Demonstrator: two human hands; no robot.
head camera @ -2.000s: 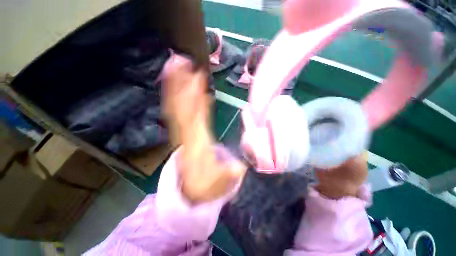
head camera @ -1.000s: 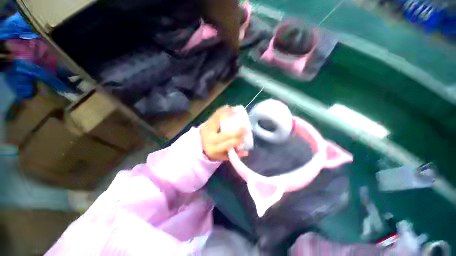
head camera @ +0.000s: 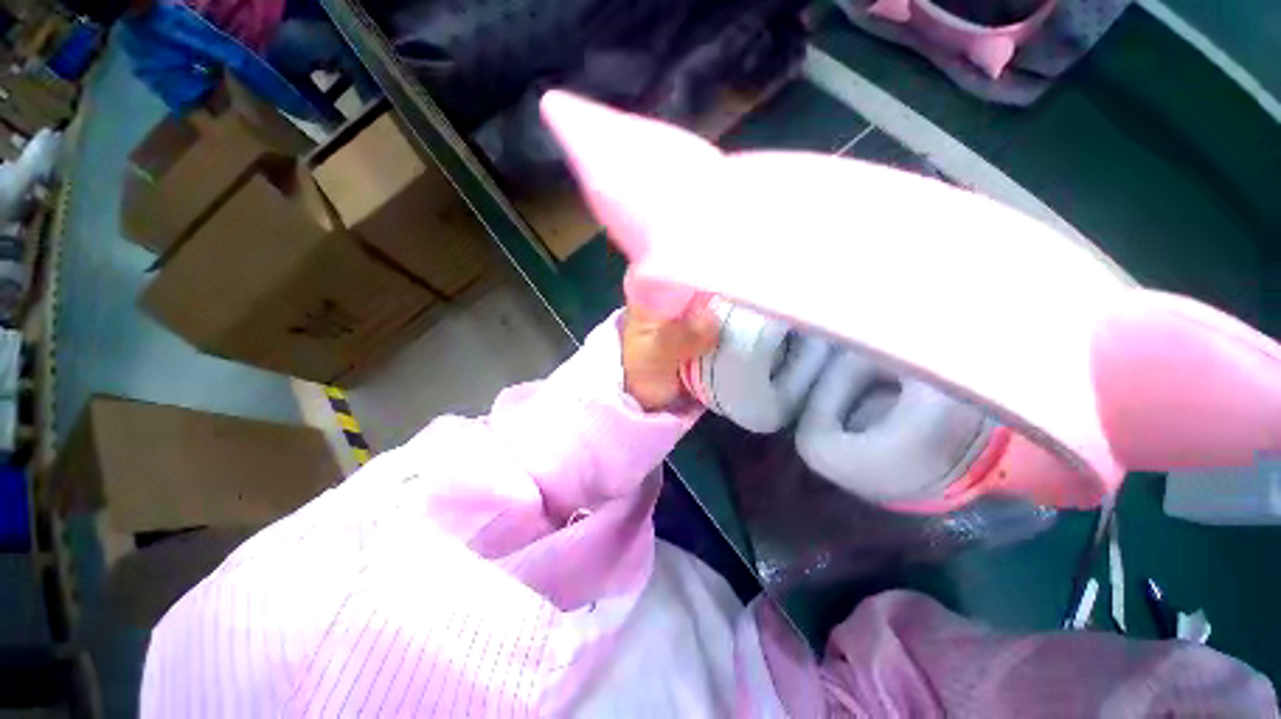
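Observation:
The pink cat-ear headphones [head camera: 913, 253] are held up close to the camera, headband arched on top and both ears pointing out. The grey ear cushions [head camera: 885, 421] show beneath the band. My left hand [head camera: 663, 351] grips the ear cup at the left end; its fingers are partly hidden by the headphones. My right hand is not in view; only its pink sleeve shows at the bottom right. A dark translucent bag [head camera: 829, 520] lies on the green bench below the headphones.
Another pink headset [head camera: 969, 31] lies on a dark bag at the top right. The open carton with dark bags [head camera: 520, 84] is at the upper left. Brown cartons [head camera: 281, 274] stand on the floor at left. Thin tools [head camera: 1110, 569] and a whitish object [head camera: 1229, 495] lie at right.
The headphones have been raised towards the camera and turned, with my left hand still on one cup. The view has swung to show more floor at left.

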